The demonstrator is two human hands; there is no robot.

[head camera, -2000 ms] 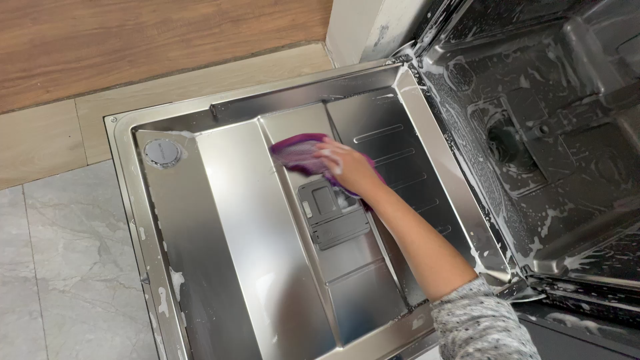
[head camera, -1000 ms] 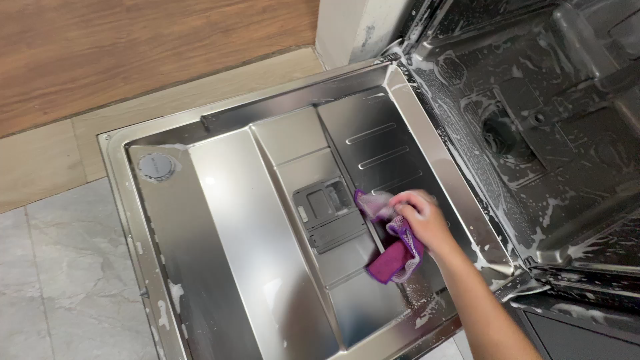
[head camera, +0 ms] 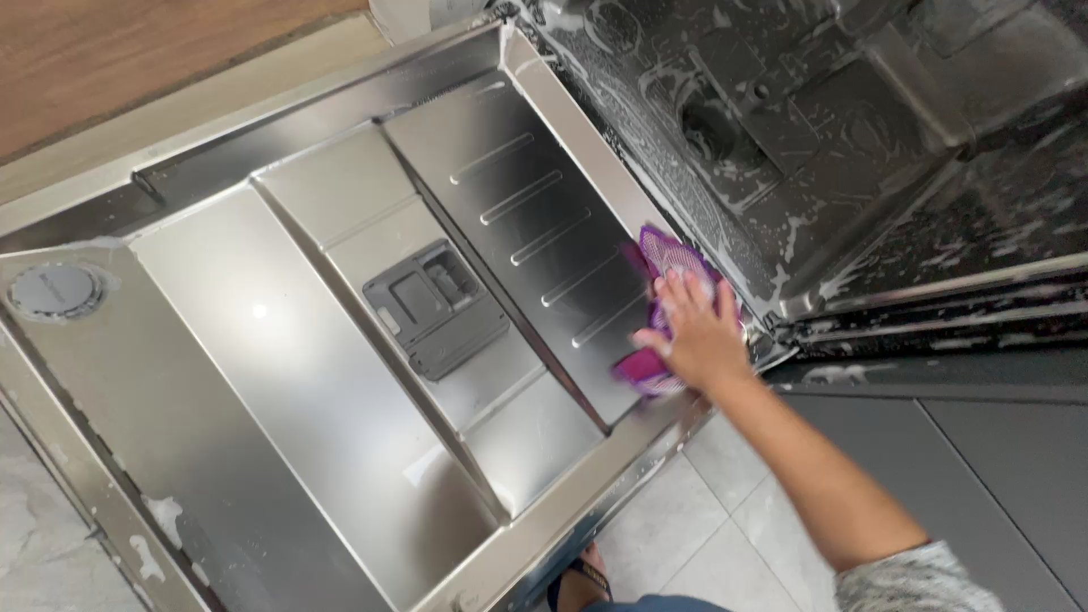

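My right hand (head camera: pixel 693 331) lies palm down, fingers spread, on a purple mesh cloth (head camera: pixel 643 367), pressing it against the inner panel of an open dishwasher door (head camera: pixel 280 340). Hand and cloth are at the panel's lower right corner, by the edge beside the tub. Part of the cloth is hidden under my palm. To their left, raised ribs (head camera: pixel 548 236) mark the steel, and a grey detergent dispenser (head camera: pixel 435 310) is set into the panel. A round grey cap (head camera: pixel 55 291) sits at the far left. My left hand does not appear.
The dishwasher tub (head camera: pixel 816 127), streaked with foam, is at the upper right. Foam patches (head camera: pixel 163 517) cling to the door's lower left rim. Dark grey cabinet fronts (head camera: pixel 952 459) stand at the right. A sandaled foot (head camera: pixel 586 578) is on the tiled floor below the door.
My right hand and the cloth have moved from the dispenser area across the ribbed part to the door's edge by the tub. The bunched cloth is now spread flatter. The view is closer.
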